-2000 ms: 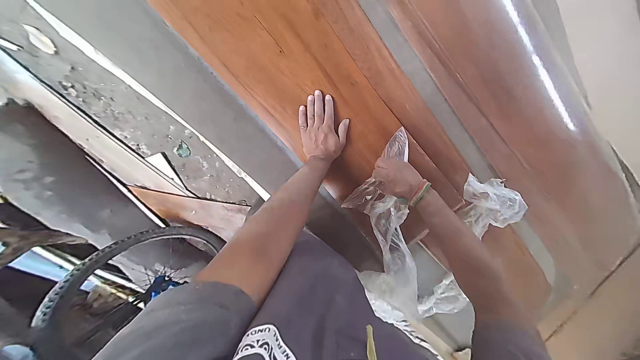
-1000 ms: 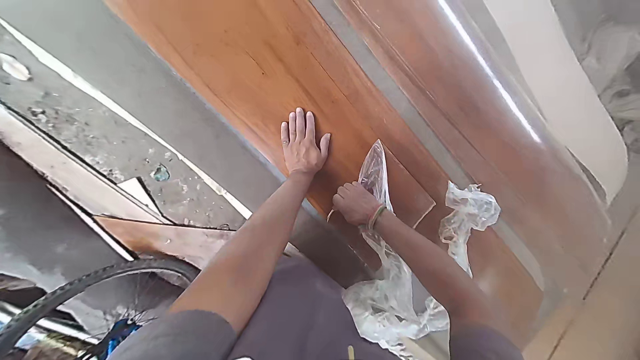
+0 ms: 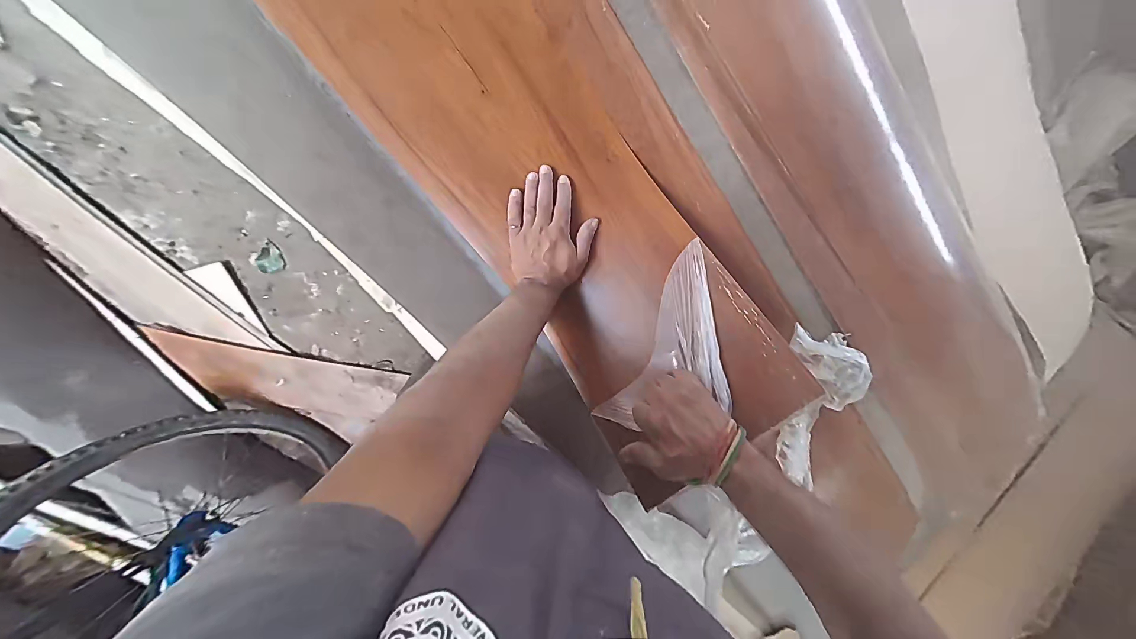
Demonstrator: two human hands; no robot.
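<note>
A long sheet with an orange-brown wood-grain face (image 3: pixel 497 115) runs diagonally across the middle. My left hand (image 3: pixel 548 244) lies flat on it, palm down, with its fingers and thumb apart. To the lower right, my right hand (image 3: pixel 682 426) is closed on clear plastic film (image 3: pixel 688 324), which is partly lifted from the sheet's near end and creased into a pointed fold. Loose, crumpled film hangs below and beside my right wrist. The fingertips of my right hand are partly hidden. A thin banded bracelet circles that wrist.
Right of the sheet lies a glossy, film-covered brown panel (image 3: pixel 852 222), with a pale sheet (image 3: pixel 994 160) beyond. At the lower left stands a bicycle wheel (image 3: pixel 240 422) near pinkish boards (image 3: pixel 284 373). Further left, the rough ground (image 3: pixel 177 177) holds debris. More crumpled plastic (image 3: pixel 839 368) lies by the sheet's right edge.
The film between my right hand and the sheet now shows as a wider lifted fold, and more of it is off the near end. My left hand remains flat on the sheet.
</note>
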